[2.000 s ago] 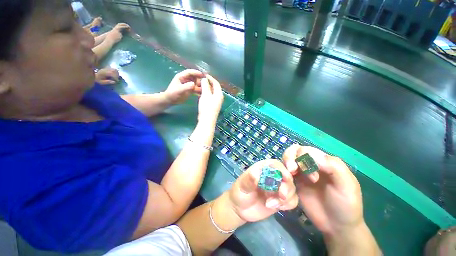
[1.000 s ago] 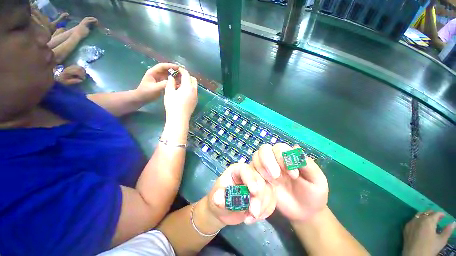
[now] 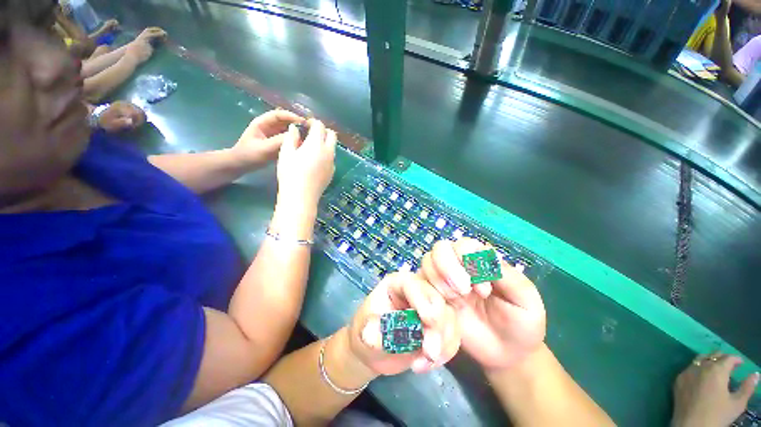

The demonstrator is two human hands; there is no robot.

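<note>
My left hand (image 3: 409, 321) holds a small square green circuit board (image 3: 401, 331) with a dark chip at its middle, between thumb and fingers. My right hand (image 3: 501, 313) holds a second green circuit board (image 3: 481, 267), its face with small pale marks turned towards me. The two hands touch or nearly touch, a little above the bench. Behind them lies a clear blister tray (image 3: 355, 268) with rows of small dark modules (image 3: 388, 218), many with a white or silver square. My hands hide the tray's near right part.
A person in a blue top (image 3: 108, 292) sits at the left, hands raised beyond the tray. A green post (image 3: 385, 83) stands behind the tray, joined to a raised green edge (image 3: 542, 238). A dark shiny conveyor (image 3: 584, 158) lies beyond. Another person's hand (image 3: 709, 388) is at the lower right.
Compared with two seconds ago, the view has shifted and both boards face me more squarely. In the last second the right board has tilted slightly and moved a little left.
</note>
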